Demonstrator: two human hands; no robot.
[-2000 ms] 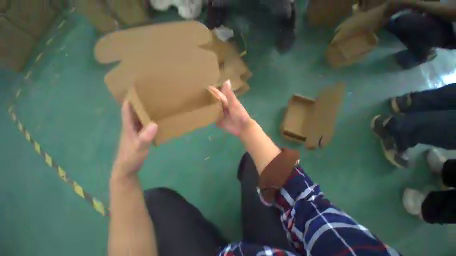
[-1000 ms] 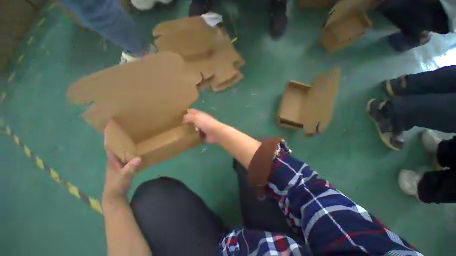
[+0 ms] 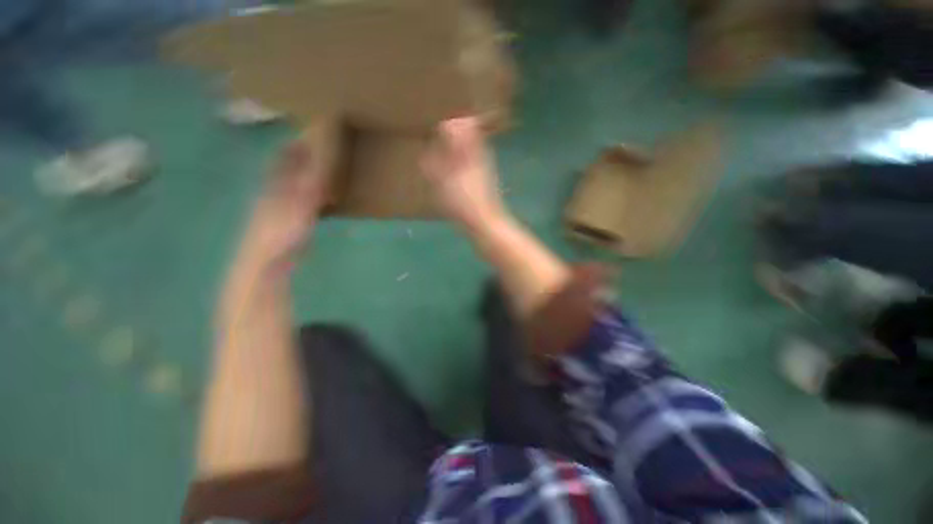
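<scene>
A brown cardboard mailer box (image 3: 387, 176) is held in the air in front of me, blurred by motion. Its large lid panel (image 3: 338, 63) stands open on the far side, away from me, and its upper edge is cut off by the picture. My left hand (image 3: 294, 200) grips the box's left end wall. My right hand (image 3: 460, 169) grips its right end. The fingers and the small tabs are too blurred to make out.
An open box (image 3: 612, 200) with its lid raised stands on the green floor (image 3: 409, 297) to the right. Cardboard (image 3: 491, 77) lies behind the held box, mostly hidden. People's legs and shoes (image 3: 97, 167) are at the left and right. More cardboard (image 3: 742, 41) is at the upper right.
The held box and both hands have moved up and away from my lap. The lid now hides most of the cardboard pile. A person's shoes show further left.
</scene>
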